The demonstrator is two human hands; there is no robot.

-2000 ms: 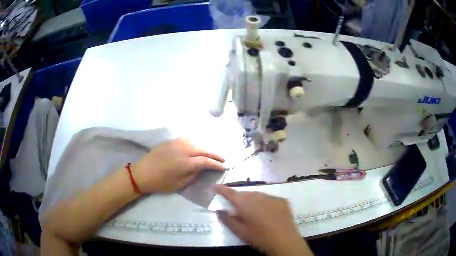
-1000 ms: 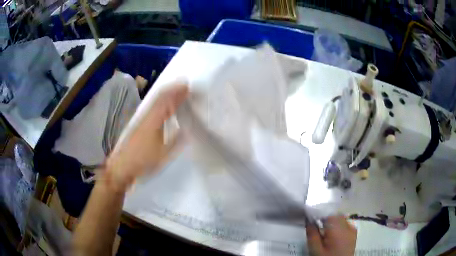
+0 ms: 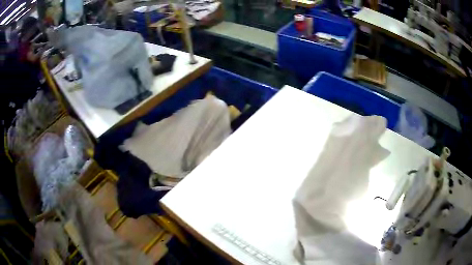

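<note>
A light grey-beige garment panel [image 3: 339,181] lies loosely spread on the right part of the white machine table [image 3: 253,171]. Its lower part runs out of the picture's bottom edge. The white sewing machine head [image 3: 432,194] stands at the right edge, cut off by it, with bright light beside its needle area. Neither of my hands is in the picture.
A bundle of grey-beige cut panels [image 3: 191,134] lies in a blue bin [image 3: 238,83] left of the table. Yellow racks with grey pieces [image 3: 90,222] stand lower left. A pale bag [image 3: 111,67] sits on another table. More blue bins [image 3: 315,52] stand behind.
The view has swung left. The panel, in motion between my hands a second ago, now lies on the table. Both hands have left the picture.
</note>
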